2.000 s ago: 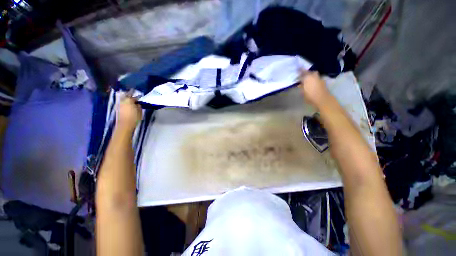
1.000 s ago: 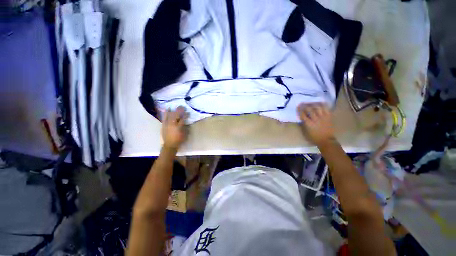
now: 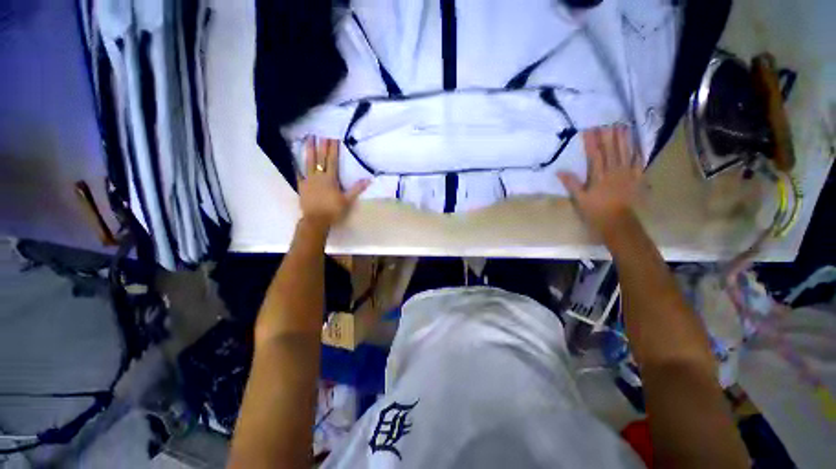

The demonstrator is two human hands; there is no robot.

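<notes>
An unfinished garment point(image 3: 458, 128), pale blue-white with navy-black side panels and dark seam lines, lies spread on the pressing table point(image 3: 522, 231). Its near edge lies a little short of the table's front edge. My left hand point(image 3: 323, 186) rests flat on its lower left corner, fingers apart, a ring on one finger. My right hand point(image 3: 607, 180) rests flat on its lower right part, fingers spread. The steam iron point(image 3: 733, 114) stands at the right on the table, beside the dark panel, its brown handle to the right. The garment's far part is cut off by the picture's top edge.
A stack of long pale and dark pieces point(image 3: 147, 119) hangs over the table's edge at left. A purple-blue surface point(image 3: 41, 137) with a brown handle point(image 3: 94, 212) is further left. A yellow and pinkish hose point(image 3: 782, 209) trails from the iron. Cardboard point(image 3: 339, 330) lies below.
The garment, first held up by both hands at the table's far side, now lies spread nearer me. Since the last earlier frame, my hands have flattened with fingers spread on its lower corners.
</notes>
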